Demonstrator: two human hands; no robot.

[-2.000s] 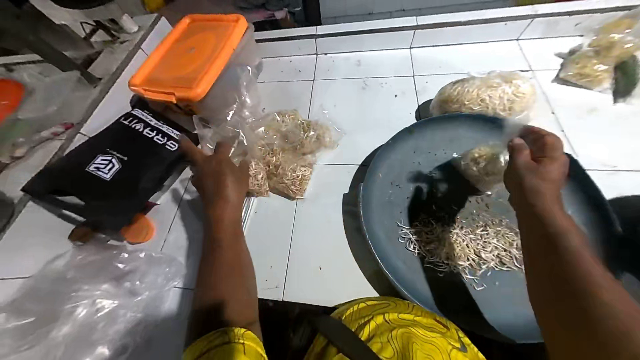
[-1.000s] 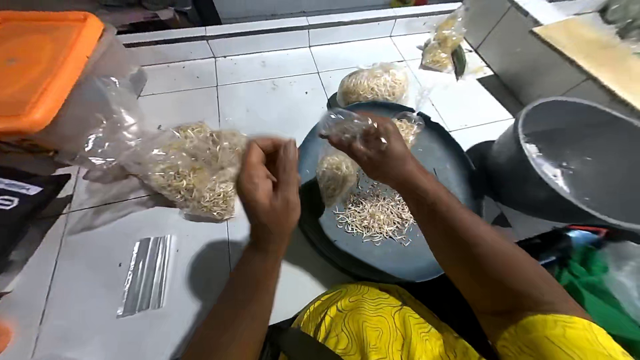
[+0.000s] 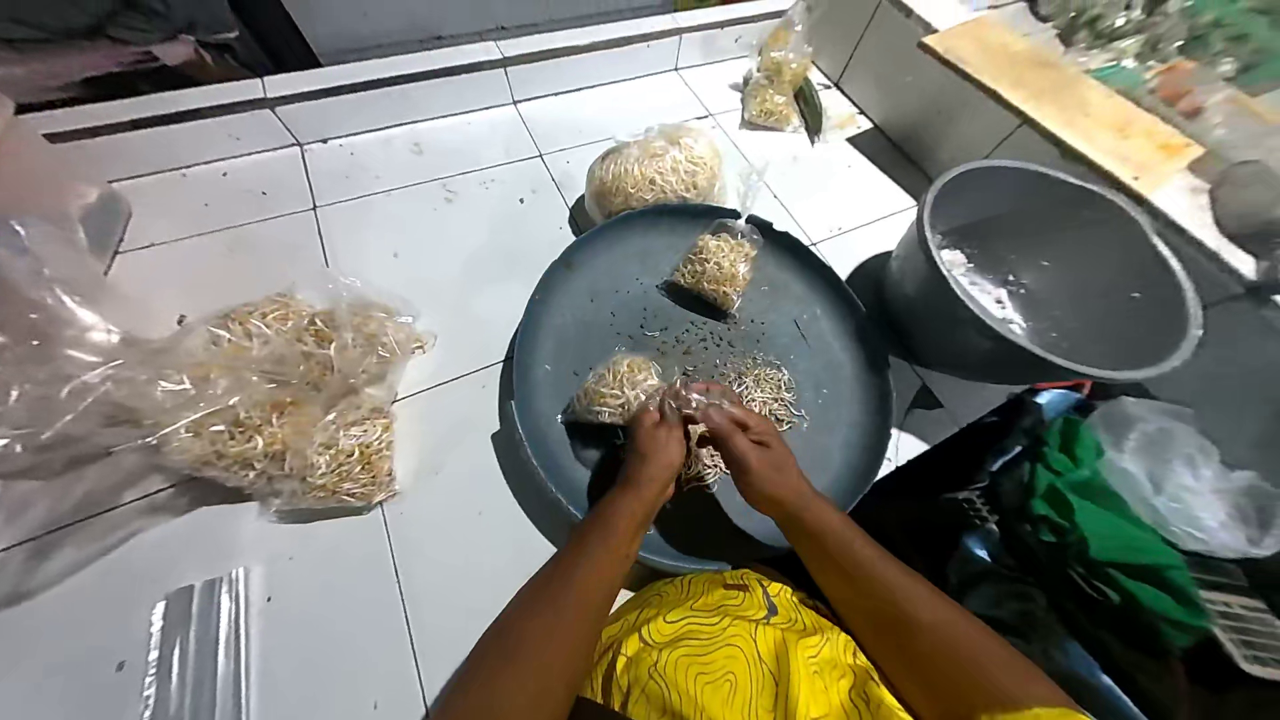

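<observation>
Both my hands meet over a round grey-blue tray (image 3: 580, 300). Between them is the gathered top of a clear plastic bag of bean sprouts (image 3: 615, 388), its full part lying to the left. My left hand (image 3: 655, 440) pinches the plastic, and my right hand (image 3: 745, 445) grips it from the other side. Loose bean sprouts (image 3: 765, 390) lie on the tray beside and partly beneath my right hand. A second small bag of sprouts (image 3: 717, 268) rests near the tray's far rim. My fingertips are partly hidden by each other and the plastic.
A large bag of sprouts (image 3: 655, 172) stands behind the tray, with another bag (image 3: 778, 75) farther back. Several filled bags (image 3: 300, 400) lie left on white tiles, above flat plastic sleeves (image 3: 200, 645). At right are a grey tub (image 3: 1040, 270), a wooden board (image 3: 1065, 100) and green cloth (image 3: 1110, 530).
My left hand has moved right to meet my right hand at the bag's top. The held bag has come down to the tray. The view has swung right since the earliest frame.
</observation>
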